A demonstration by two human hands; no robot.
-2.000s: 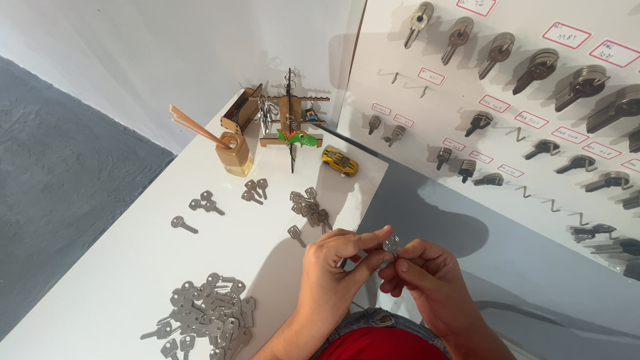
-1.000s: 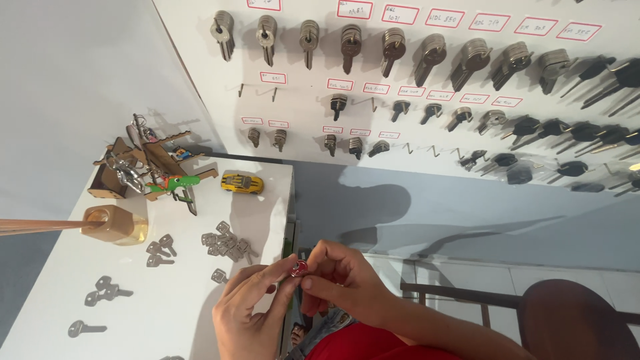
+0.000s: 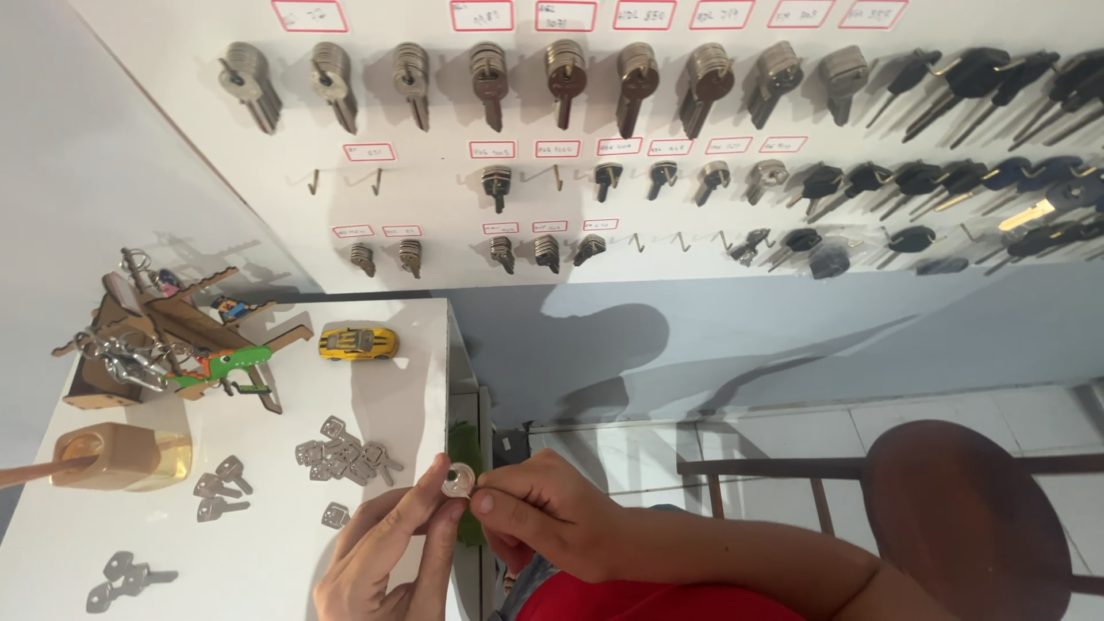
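Observation:
Between my two hands is a small round, shiny object (image 3: 458, 480) with a dark hole near its centre; I cannot tell exactly what it is. The thumb and forefinger of my left hand (image 3: 392, 552) pinch its left side. My right hand (image 3: 543, 516) touches its right edge with closed fingertips; whether it holds a thin part there is hidden. On the white table (image 3: 259, 569), left of my hands, lie a heap of metal key blanks (image 3: 341, 453), a single key blank (image 3: 335, 515) and small groups of key blanks (image 3: 220, 492) (image 3: 128, 582).
A yellow toy car (image 3: 358, 343), a wooden keychain stand (image 3: 172, 328) and a reed diffuser bottle (image 3: 121, 455) stand on the table. A white board (image 3: 414, 194) with rows of hanging keys (image 3: 565, 78) spans the wall. A brown round stool (image 3: 966, 517) is at the right.
The view has swung right and up toward the key board, and the stool has come into sight. Both hands stay together at the small object, whose round face now shows plainly.

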